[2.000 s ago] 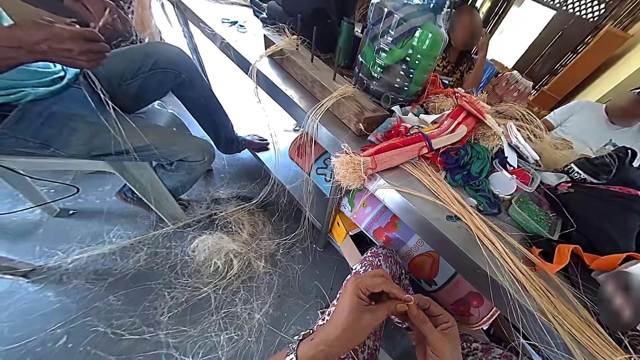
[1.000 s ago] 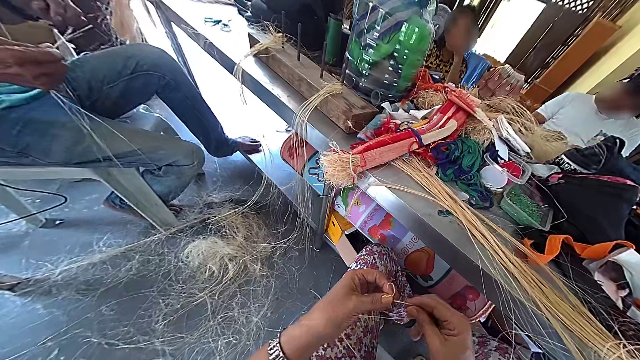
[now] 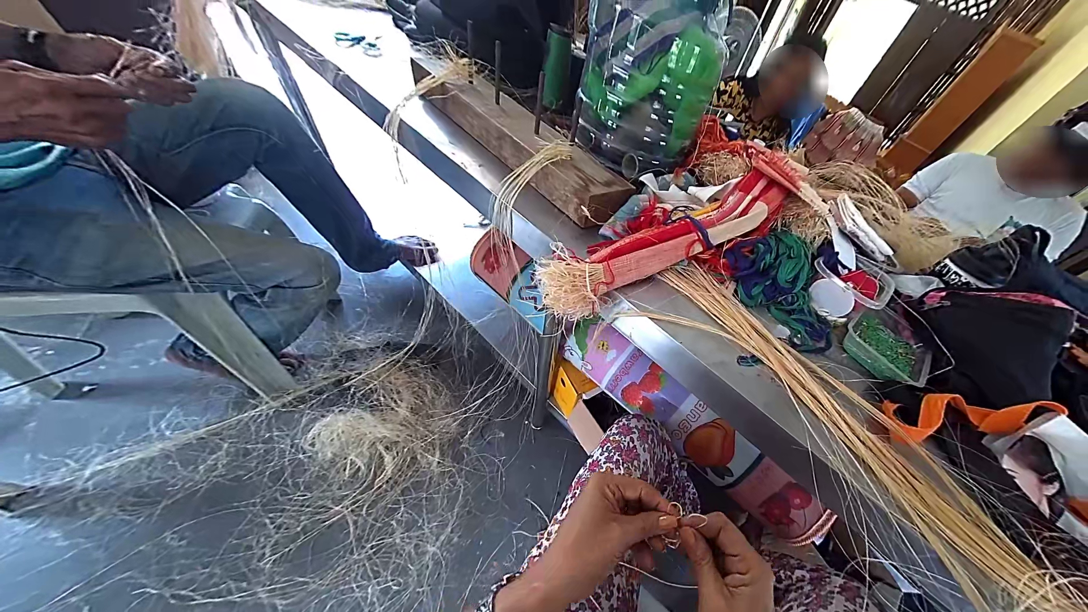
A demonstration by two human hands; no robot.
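Observation:
My left hand (image 3: pixel 608 531) and my right hand (image 3: pixel 727 561) meet above my patterned trousers at the bottom of the view. Between their fingertips they pinch a thin, pale plant-fibre strand (image 3: pixel 677 517) bent into small loops. A bundle of straw-coloured fibre strands (image 3: pixel 790 365) lies along the metal table's edge, up and to the right of my hands. At its upper end rests a red and pink bundle of fibre (image 3: pixel 654 251) with a frayed pale end. Loose tangled fibre (image 3: pixel 365 442) covers the floor to the left.
A wooden block with metal rods (image 3: pixel 527 140) stands on the table (image 3: pixel 586 229) beside a large clear plastic bottle (image 3: pixel 650 85). Blue and green yarn (image 3: pixel 778 280), an open container of green beads (image 3: pixel 886 347) and a black bag (image 3: pixel 990 348) lie right. A co-worker's hands (image 3: pixel 76 89) work fibre at left.
My hands have drawn closer together, and the strand between them now forms small loops. One second ago they were slightly apart.

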